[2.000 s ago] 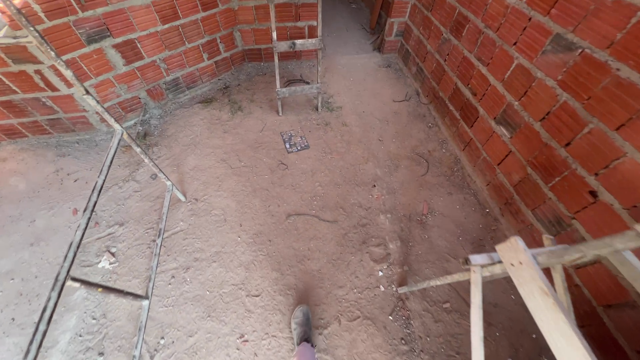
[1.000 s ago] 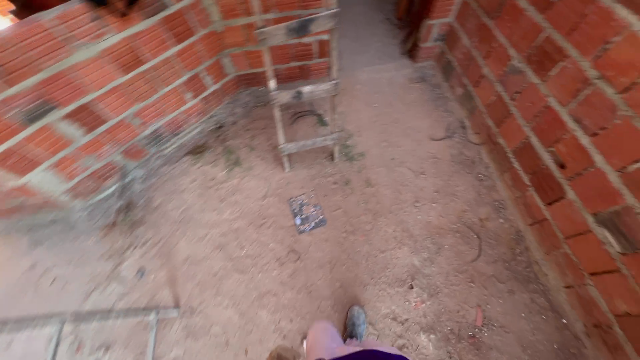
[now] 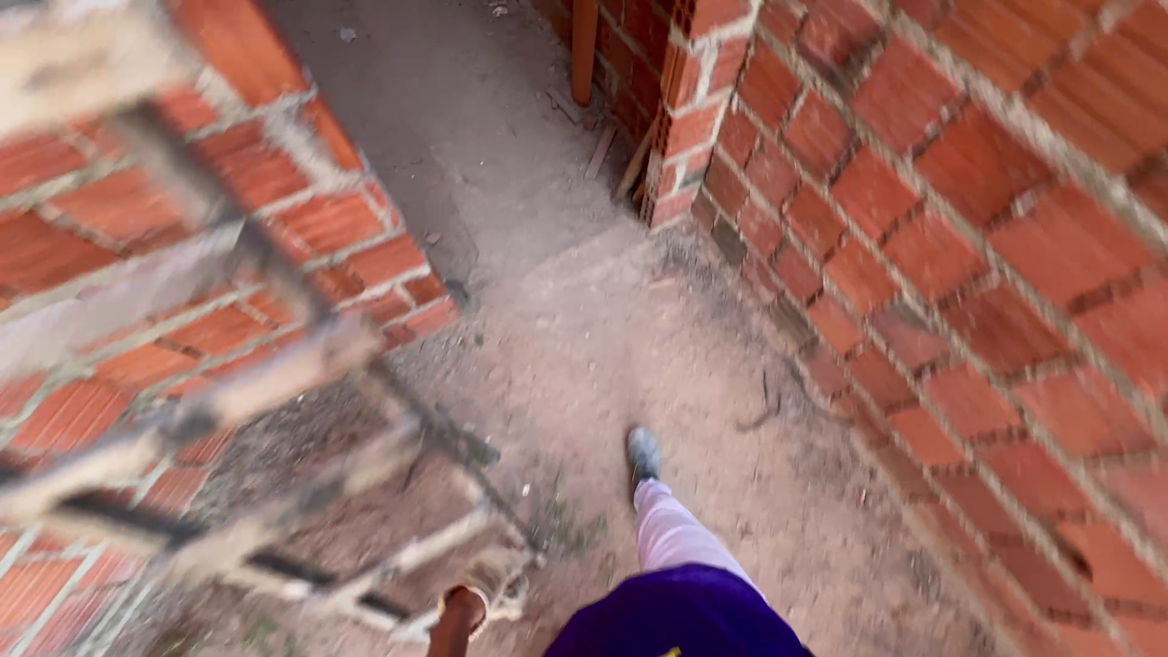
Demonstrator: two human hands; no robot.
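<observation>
My left hand, in what looks like a pale, dirty work glove, is at the bottom of the view, left of my purple top. It appears close to the foot of a worn wooden ladder; blur hides whether they touch, and how its fingers are set. The ladder slants across the left side, in front of a brick wall. My right hand is not in view. One of my feet, in a grey shoe, is on the dirt floor below a light trouser leg.
A hollow-brick wall runs along the right. The end of another brick wall stands at the left of an opening. Bits of wood and an orange pipe are beside the passage. Thin curved pieces lie on the dirt.
The ladder and the opening have come much nearer as the view moved forward. The metal frame at left and the patterned tile-like piece on the ground have left the view.
</observation>
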